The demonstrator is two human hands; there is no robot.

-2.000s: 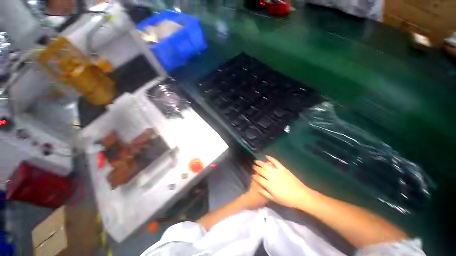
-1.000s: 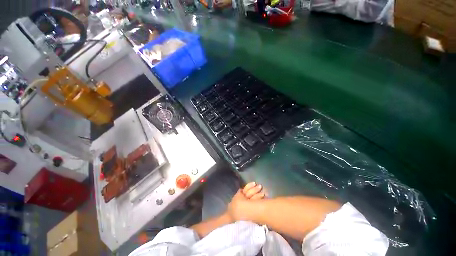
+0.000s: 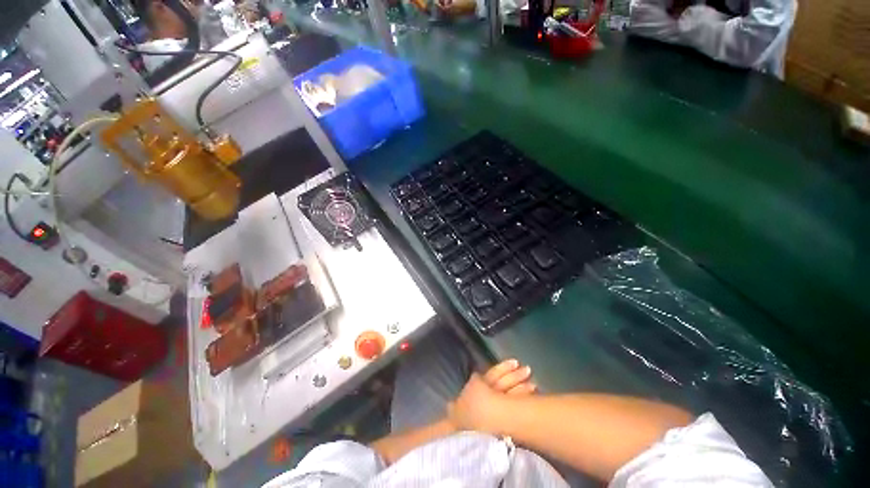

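Observation:
My right hand (image 3: 480, 405) and my left hand (image 3: 510, 376) are clasped together at my lap, at the bench's near edge. Fingers are curled over the other hand, and no part shows in them. Just beyond is a black blister tray (image 3: 510, 274) with square pockets, lying flat on the green bench. Crinkled clear plastic film (image 3: 701, 329) lies to its right, with dark shapes under it. At the left, the white press machine bed (image 3: 382, 294) carries reddish-brown fixture blocks (image 3: 232, 348) on a raised plate, below and right of the brass-coloured press head (image 3: 196, 176).
A cooling fan (image 3: 338, 212) sits on the bed corner. An orange-red knob (image 3: 369, 345) is on its front edge. A blue bin (image 3: 372, 119) with pale items stands behind. A red basket (image 3: 572, 40) and a person's white sleeves (image 3: 711, 33) are at the far side. A dark red box (image 3: 103, 335) is lower left.
My right hand, earlier spread over the left, is now clasped with it. The view has shifted and sharpened. A person's sleeves now show at the top right. Tray and fixture look unchanged.

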